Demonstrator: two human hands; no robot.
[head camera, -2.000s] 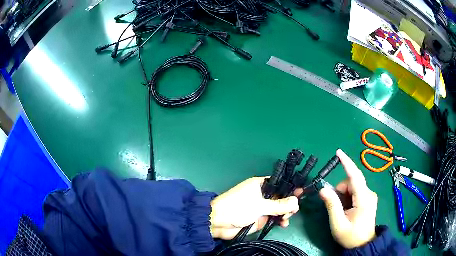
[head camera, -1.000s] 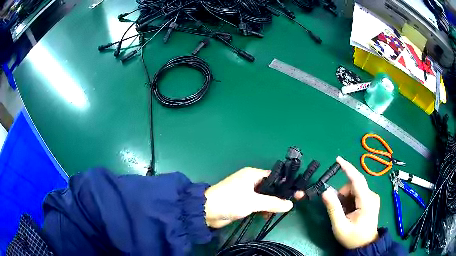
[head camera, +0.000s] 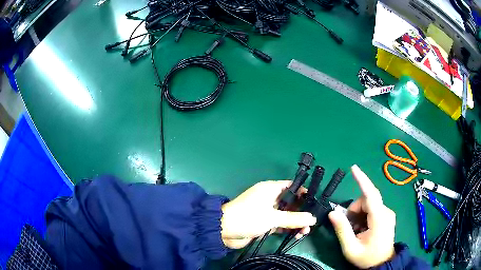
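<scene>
My left hand (head camera: 263, 213) is shut on several black ribbed connectors (head camera: 315, 179), which fan upward over the green bench. Their cable leads run down to a cable coil (head camera: 279, 262) cut off by the bottom edge. My right hand (head camera: 366, 224) is at the right side of the bunch, index finger raised. A small silver tool (head camera: 337, 208) shows between its thumb and the connectors, its tip at them; most of it is hidden, so its kind is unclear.
A cable coil (head camera: 194, 83) lies left of centre, a cable pile (head camera: 221, 13) at the back. Steel ruler (head camera: 369, 105), green item (head camera: 405, 99), yellow box (head camera: 422, 84), orange scissors (head camera: 401, 162), blue-handled pliers (head camera: 422, 211) and black cables (head camera: 464, 205) lie right. Blue bin (head camera: 31, 195) stands left.
The connector that pointed up right beside my right fingertip has moved down and is partly hidden by my right hand. The other connectors have shifted within my left hand.
</scene>
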